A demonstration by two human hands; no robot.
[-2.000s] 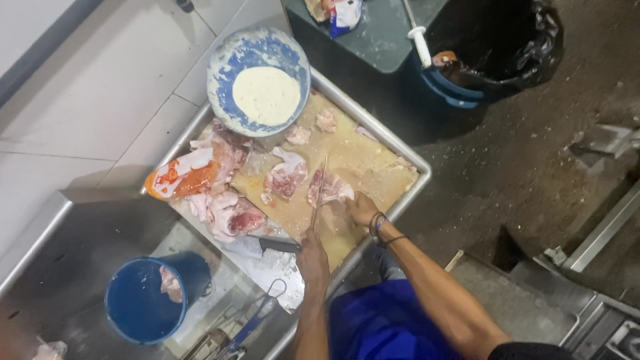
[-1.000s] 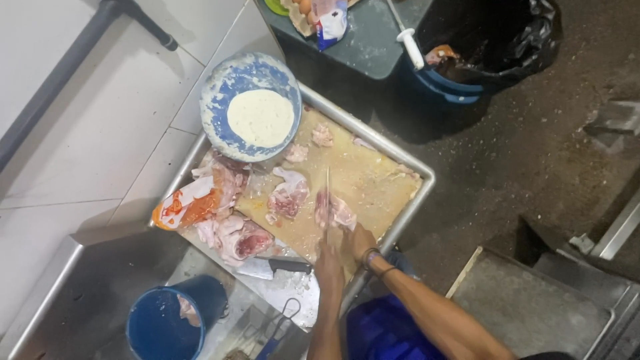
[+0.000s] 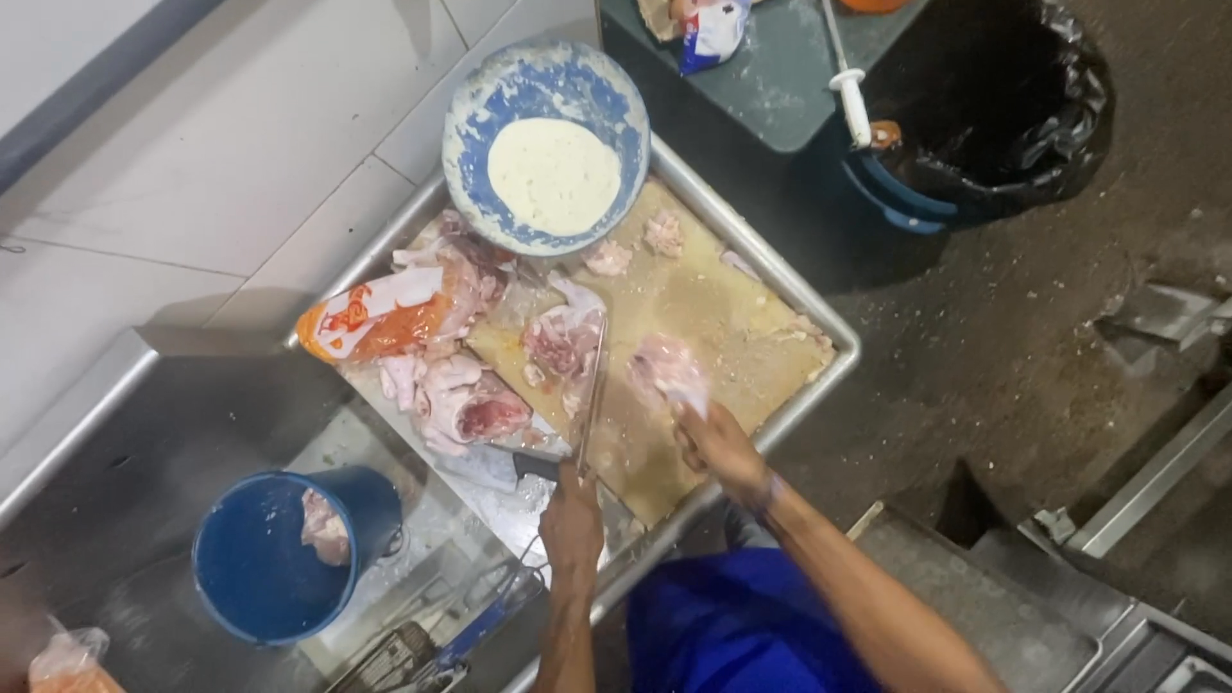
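My left hand [image 3: 572,520] is closed around the handle of a long knife [image 3: 595,385], its blade pointing up the cutting board [image 3: 703,289] and beside a piece of raw chicken [image 3: 563,342]. In my right hand [image 3: 717,445] is another piece of raw chicken [image 3: 667,371], blurred, held over the board. More raw chicken [image 3: 462,399] lies at the tray's left, next to an orange and white plastic bag [image 3: 375,313]. A second knife [image 3: 534,465] with a dark handle lies near my left hand. Small meat scraps [image 3: 664,234] rest near the bowl.
A blue bowl [image 3: 626,106] of pale batter sits at the metal tray's [image 3: 842,351] top corner. A blue bucket [image 3: 274,558] with a chicken piece stands lower left. Upper right are a white-handled sharpening steel [image 3: 851,106] on a dark table [image 3: 770,96] and a bin lined with a black bag [image 3: 1078,144].
The knife has moved left, away from the chicken piece it was over. My right hand has lifted that piece from where it lay on the board.
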